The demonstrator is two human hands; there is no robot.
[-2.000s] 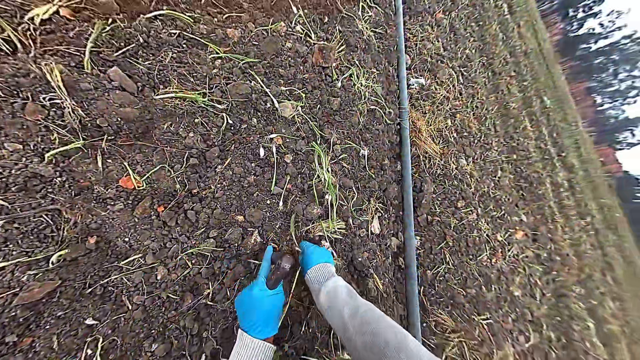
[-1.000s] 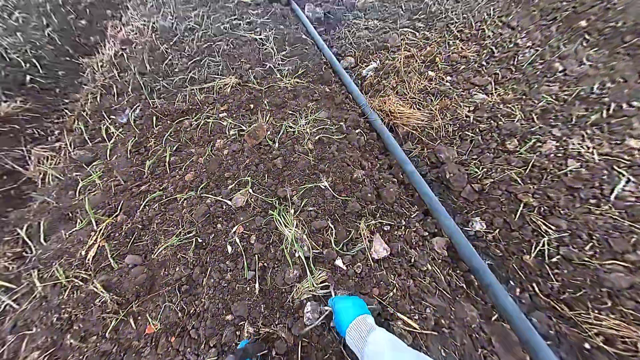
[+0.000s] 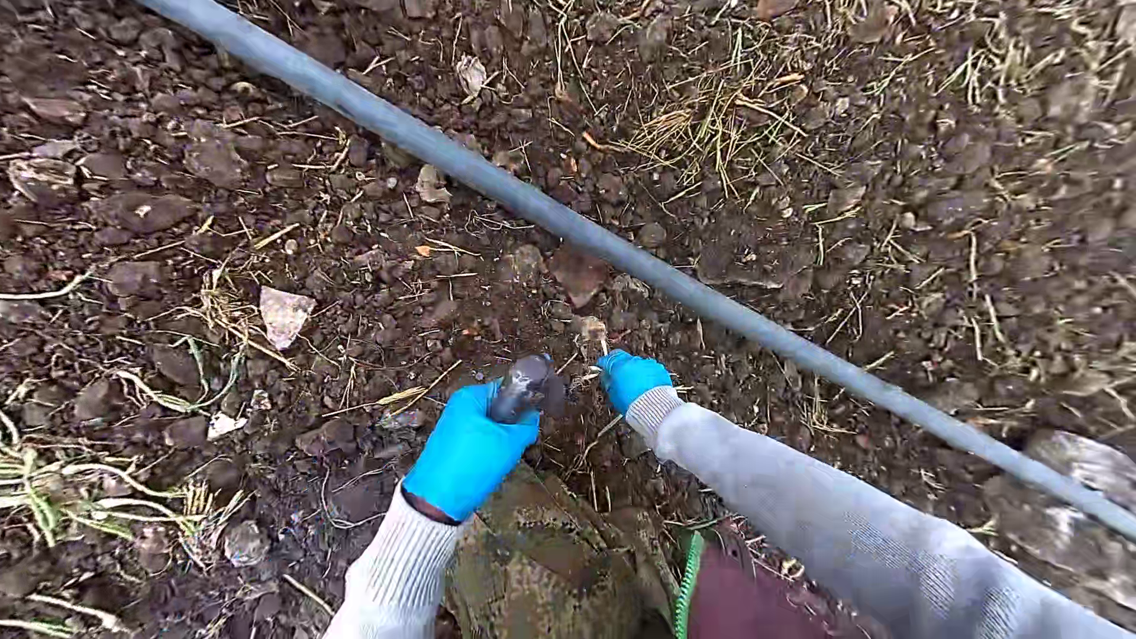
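Note:
My left hand (image 3: 470, 448), in a blue glove, is closed around a dark, soil-covered tool handle (image 3: 525, 388); the tool's far end is blurred and cannot be made out. To its right my right hand (image 3: 632, 377), also gloved in blue, has its fingers pinched on a thin pale stem (image 3: 605, 346) at the soil. A small tan stone (image 3: 587, 329) lies just beyond those fingertips. Both hands are low over dark, stony soil (image 3: 497, 302).
A long grey pipe (image 3: 568, 222) crosses diagonally beyond my hands. Dry grass (image 3: 710, 124) lies past it, and a large rock (image 3: 1065, 497) is at the right. Green stems (image 3: 80, 497) and a pale flat stone (image 3: 284, 316) lie left. My camouflage-clad knee (image 3: 541, 568) is below.
The view has turned and shifted right, toward the pipe. My left hand, almost out of view one second ago, shows fully again with the dark tool in it.

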